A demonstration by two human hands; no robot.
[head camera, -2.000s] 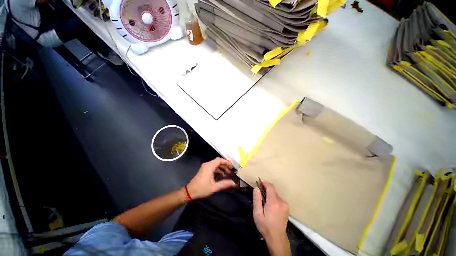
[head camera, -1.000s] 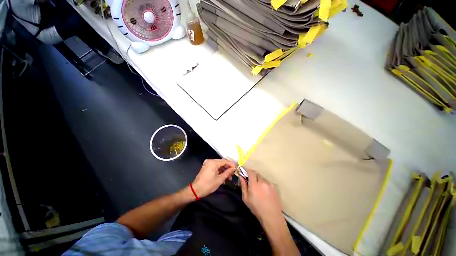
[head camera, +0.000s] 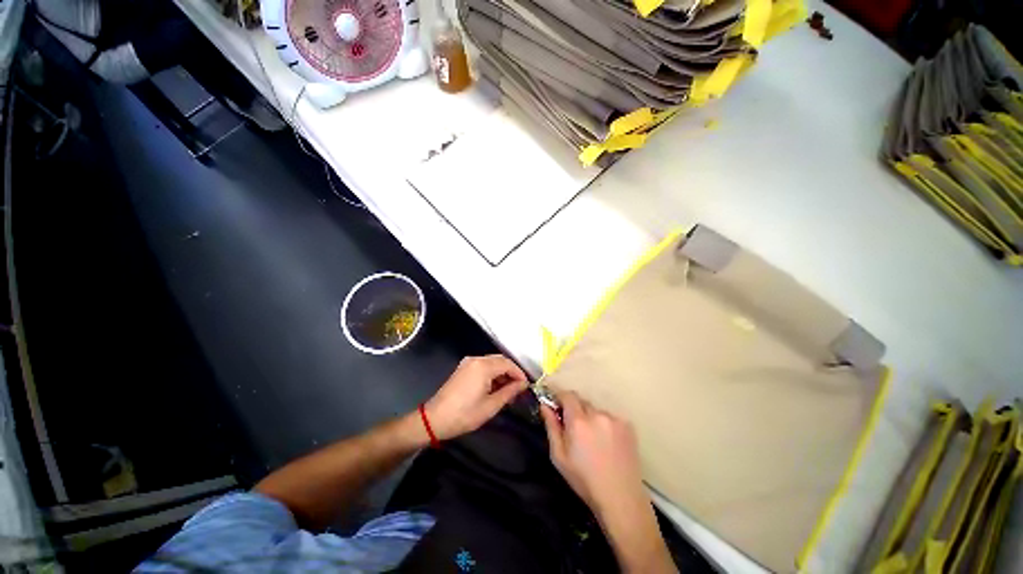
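A beige-grey bag panel (head camera: 718, 381) lies flat on the white table with yellow binding tape (head camera: 617, 294) along its side edges and two darker grey tabs at its far edge. A yellow tape tail (head camera: 550, 345) sticks up at the near left corner. My left hand (head camera: 480, 395) is at that corner, fingertips pinched together by the tape end; what lies between them is too small to tell clearly. My right hand (head camera: 592, 444) holds small metallic thread snips (head camera: 545, 396), their tips at the same corner, close to my left fingertips.
A tall panel stack (head camera: 595, 67) stands at the back beside a fan (head camera: 347, 31) and a brown bottle (head camera: 451, 62). More stacks are at far right (head camera: 965, 146) and near right (head camera: 948, 493). A white-rimmed bin (head camera: 383, 313) with yellow scraps is on the floor.
Two seconds ago my left fingers were spread and the snips were farther right. Both hands have since come together at the panel's corner. The camera view has shifted slightly.
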